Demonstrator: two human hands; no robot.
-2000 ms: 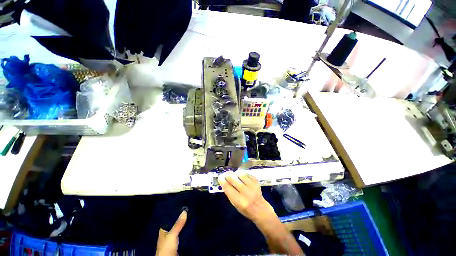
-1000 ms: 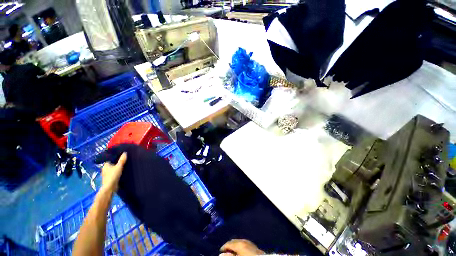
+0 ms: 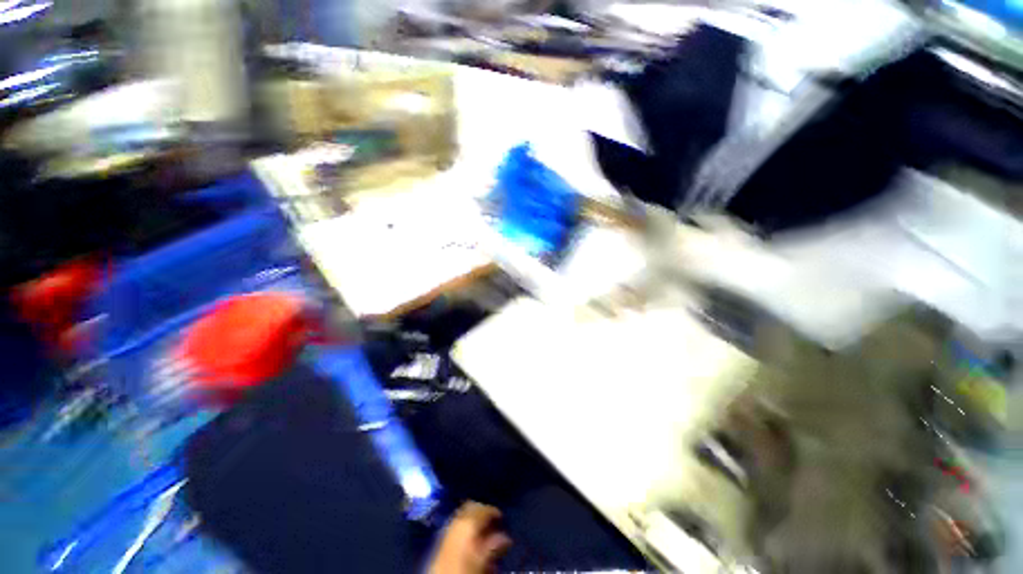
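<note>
The whole view is blurred. The dark garment (image 3: 303,471) lies spread over the blue crate at the lower left, below a red object. One hand, apparently my left hand (image 3: 473,540), is at the bottom edge, cut off at the wrist, beside the garment's right side. Its fingers look curled, but blur hides whether they hold cloth. My right hand cannot be made out. The button-sewing machine (image 3: 841,448) is a grey-brown smear at the lower right.
The cream table (image 3: 606,392) has its front edge running diagonally in front of me. A blue bag (image 3: 533,202) sits behind it. Another sewing machine (image 3: 370,123) stands at the upper left. A red object (image 3: 241,342) is by the blue crates (image 3: 191,280). Dark pieces (image 3: 830,168) hang behind.
I first faced the machine with both hands near it, then turned left with my left hand holding the garment out. Now that hand is off its far end and nearer me; the garment lies lower.
</note>
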